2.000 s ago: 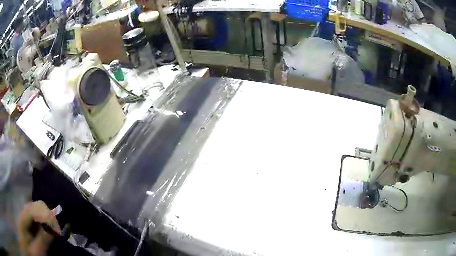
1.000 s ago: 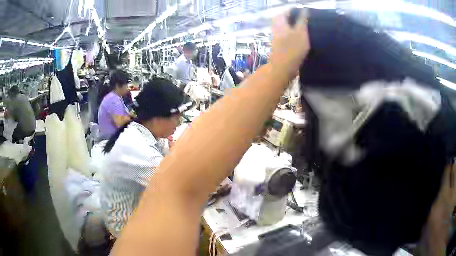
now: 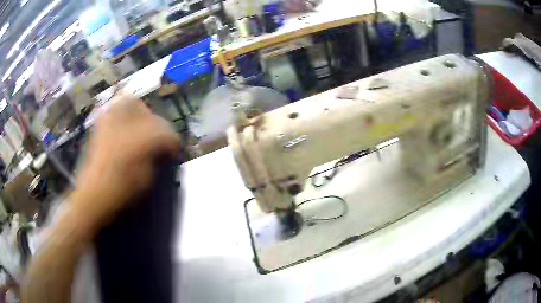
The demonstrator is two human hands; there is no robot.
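My left hand (image 3: 127,148) is raised at the left of the view, blurred, with its fingers closed on a black fabric panel (image 3: 139,237). The fabric hangs down from the hand past the bottom edge, left of the sewing machine (image 3: 356,124). A little white shows beside the black cloth at the lower left. The presser foot (image 3: 290,223) is under the machine head, with no cloth under it. My right hand is not in view.
The white table (image 3: 207,237) runs around the machine bed. A thin black loop (image 3: 332,208) lies right of the needle. A red basket (image 3: 513,112) with small items stands beyond the machine's right end. Other tables and a blue basket (image 3: 188,60) are behind.
The view has swung down and right from the coworkers to the machine. The black fabric, held high before, now hangs at the left from my left hand. The right arm has left the view.
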